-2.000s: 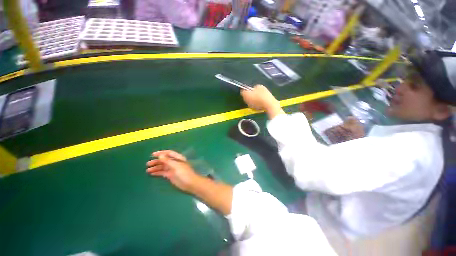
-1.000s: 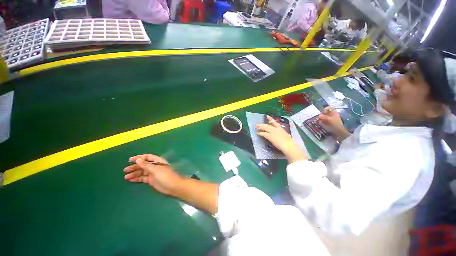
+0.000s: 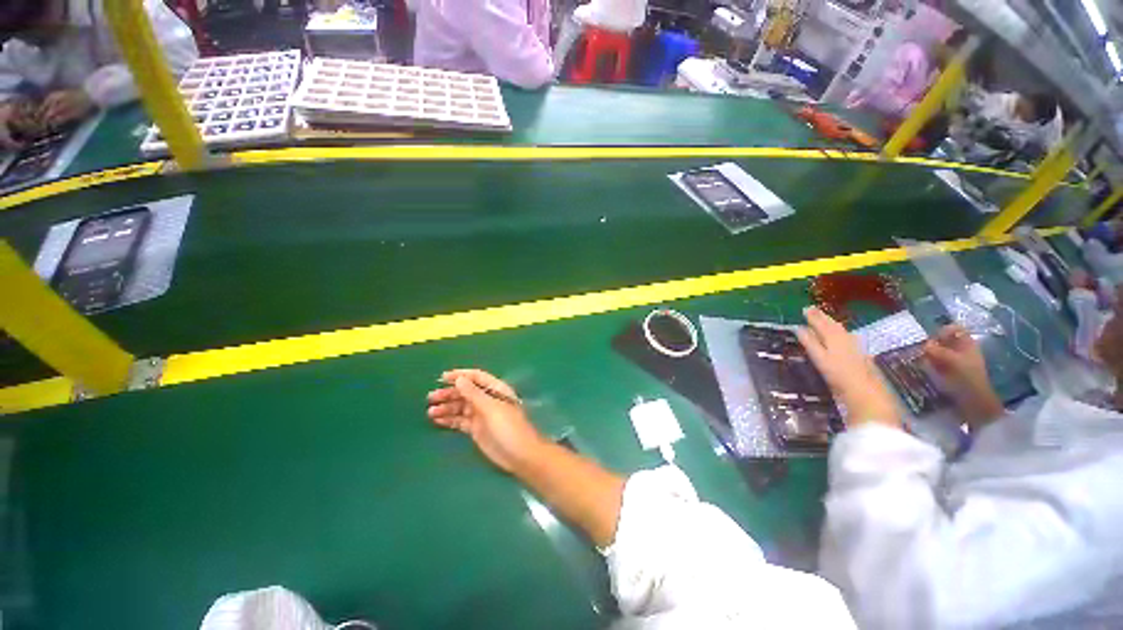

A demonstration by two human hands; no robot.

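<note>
My right hand [image 3: 483, 416] rests palm-up over the green bench, fingers curled, with a thin dark tool like tweezers [image 3: 503, 396] between thumb and fingers. The tool's tip is too blurred to tell. Of my left arm only the white sleeve [image 3: 269, 610] shows at the bottom edge; the hand is out of the picture. A clear film strip [image 3: 542, 514] lies partly under my right forearm. A white adapter block [image 3: 656, 425] with a white cord lies right of the hand. No unit lies under my hand.
A tape roll [image 3: 670, 334] lies on a black strip [image 3: 692, 384]. At right, a neighbour's hands work on units on bubble sheets [image 3: 736, 391]. Beyond the yellow rail [image 3: 493, 322], the conveyor carries units [image 3: 104, 256] [image 3: 724, 197]; white trays [image 3: 400, 95] stand behind.
The view has swung about. The neighbour's hand, earlier reaching over the conveyor with a flat thing, is now on a unit on the bench. My left sleeve has come in; my right hand keeps its pose.
</note>
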